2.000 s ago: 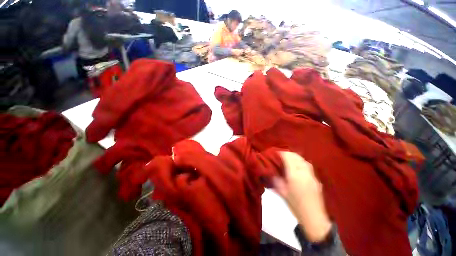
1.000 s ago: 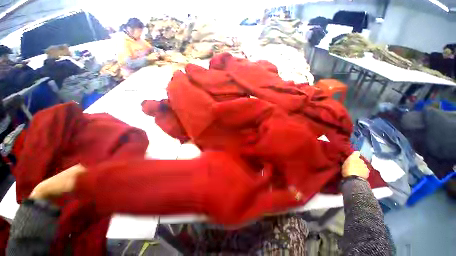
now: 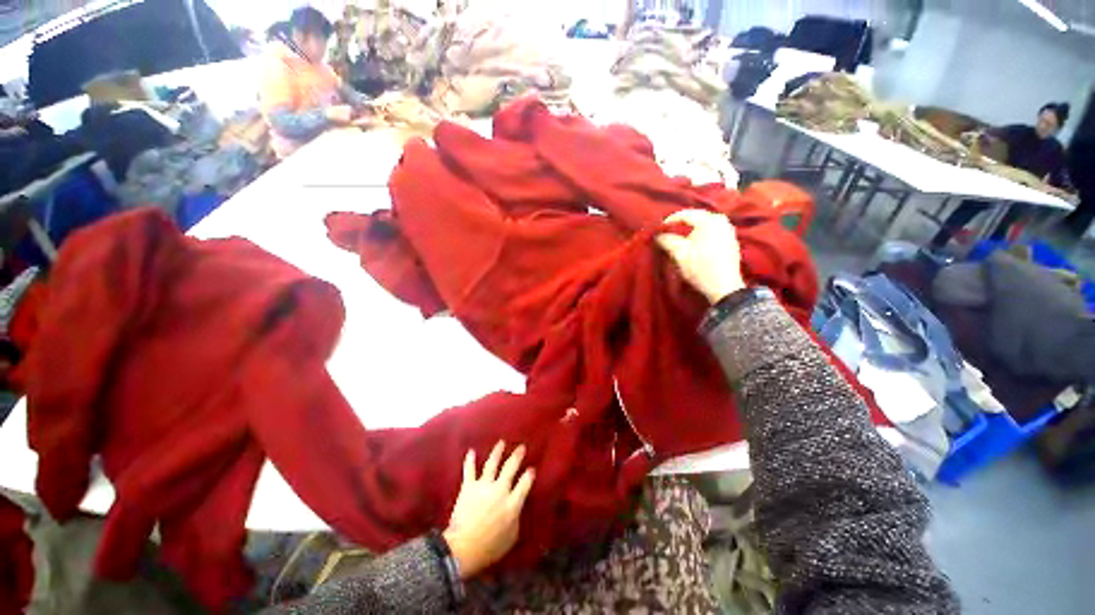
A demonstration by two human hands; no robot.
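Observation:
A red garment (image 3: pixel 576 421) lies bunched at the near edge of the white table (image 3: pixel 360 348), with a thin pale curved line near its opening. My left hand (image 3: pixel 489 507) lies on it with fingers spread, back of the hand up. My right hand (image 3: pixel 702 250) is further forward, its fingertips closed on the red cloth; a cutter cannot be seen. More red cloth (image 3: pixel 462 228) is heaped behind. Another red garment (image 3: pixel 156 348) hangs over the table's left edge, a sleeve stretching towards my left hand.
A person in orange (image 3: pixel 300 84) is at the far left side of the table near khaki piles (image 3: pixel 480 72). At right are denim pieces (image 3: pixel 883 324), a blue bin (image 3: pixel 991 439), dark clothing (image 3: pixel 1033 318) and another white table (image 3: pixel 925 168), with a person (image 3: pixel 1042 142) beside it.
My left hand has moved right, from the left garment onto the near red cloth, fingers now spread. My right hand has moved forward and left, lifting cloth. The stretched red sleeve now sags.

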